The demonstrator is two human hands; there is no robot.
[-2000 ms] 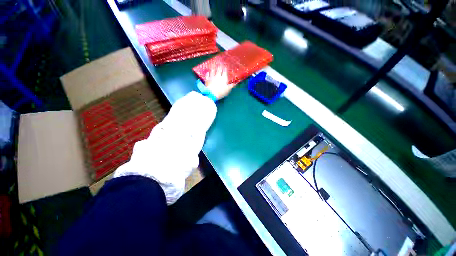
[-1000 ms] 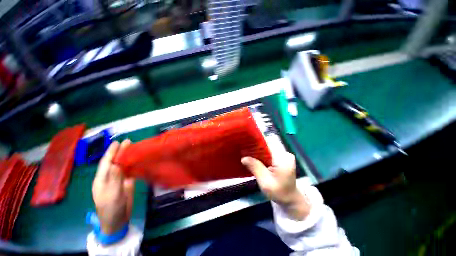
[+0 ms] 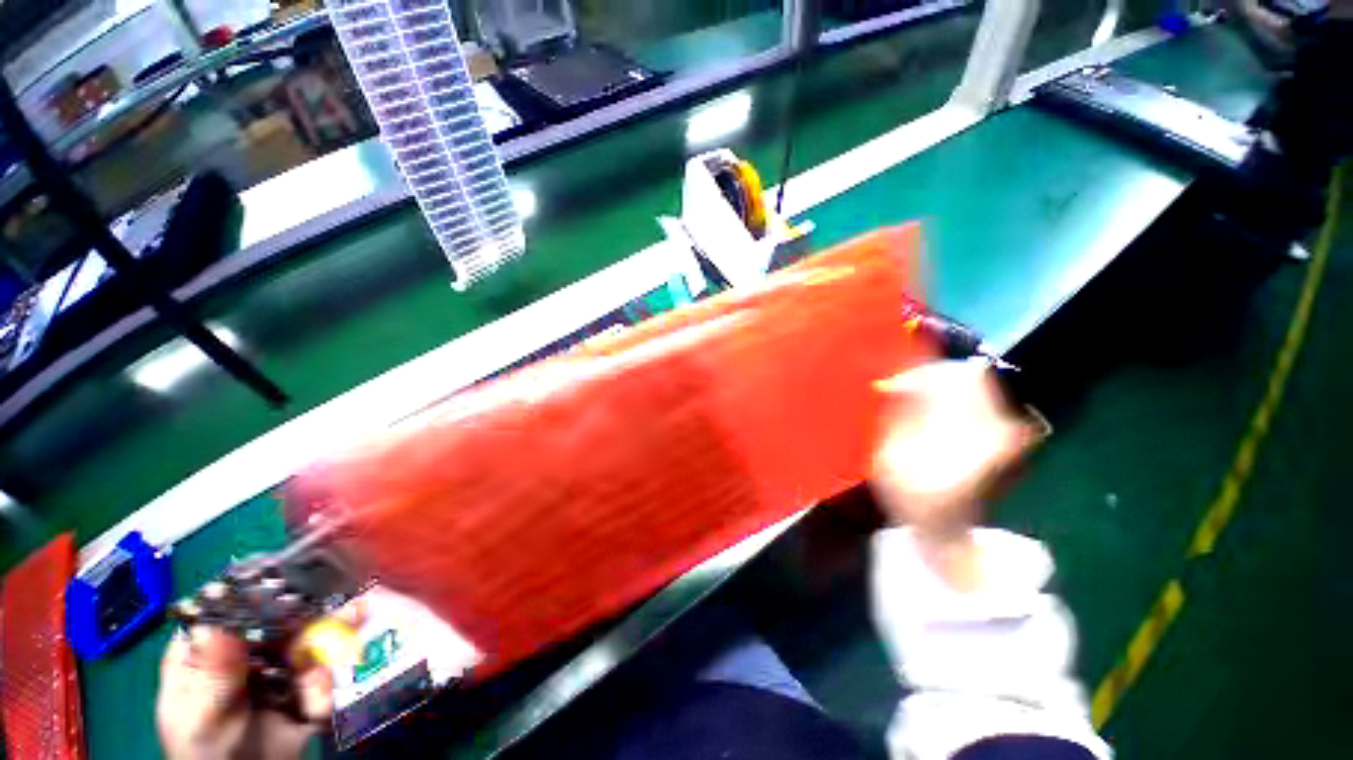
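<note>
A red bubble bag [image 3: 638,460] is stretched long across the middle, blurred. My right hand [image 3: 953,446] is blurred at the bag's right end and holds it there. My left hand [image 3: 245,698], at the lower left, grips a dark motherboard [image 3: 252,601] at the bag's left end. I cannot tell whether part of the board is still inside the bag. Under them lies the open laptop case [image 3: 398,646], mostly hidden by the bag; its left corner with a small green board shows.
A blue screw tray [image 3: 119,597] and another red bag [image 3: 42,653] lie at the far left. A grey-white box with an orange-black round part [image 3: 727,208] stands behind the bag. A dark screwdriver [image 3: 950,330] lies at right. A label sheet [image 3: 438,141] hangs above the line.
The bag is now stretched out towards the right with my right hand. The dark board now shows in my left hand, which has moved down and left in view. The view has turned right.
</note>
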